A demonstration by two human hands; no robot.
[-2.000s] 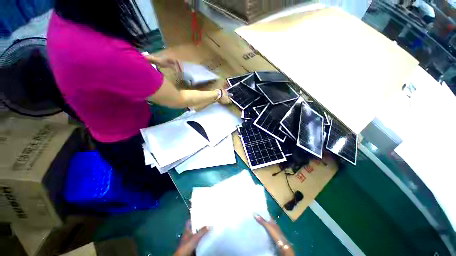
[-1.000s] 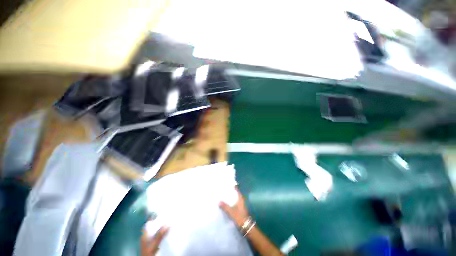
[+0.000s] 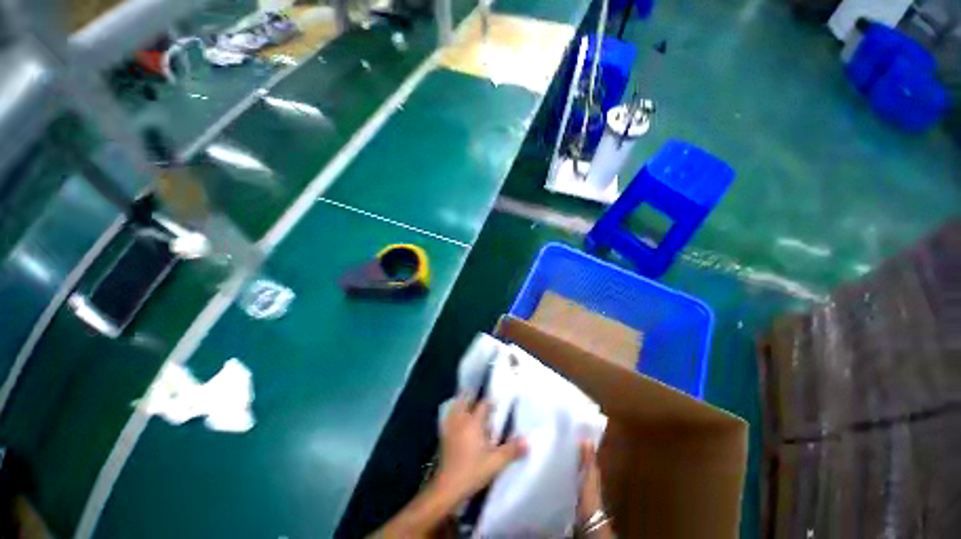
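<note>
White bagged panels [image 3: 543, 447] stand in a bundle at the near side of an open brown shipping carton [image 3: 674, 453]. Dark gaps show between the packets. My left hand [image 3: 469, 447] presses on the left of the bundle, fingers at the packets' upper part. My right hand [image 3: 590, 490] holds the right edge, with a bracelet at its wrist. The lower part of the bundle and the carton floor are cut off by the frame's bottom edge.
Green bench [image 3: 348, 368] on the left bears packing tape [image 3: 395, 272], crumpled white cloth [image 3: 227, 395] and clear plastic [image 3: 266, 299]. A panel [image 3: 129, 279] lies farther left. Beyond the carton are a blue basket [image 3: 674, 326] and blue stool [image 3: 685, 174]. Brown cartons [image 3: 875, 390] stand right.
The view has turned right, from the panel pile and the coworker to the carton. The white packets have moved in my hands from over the bench to the carton, and now stand more on edge.
</note>
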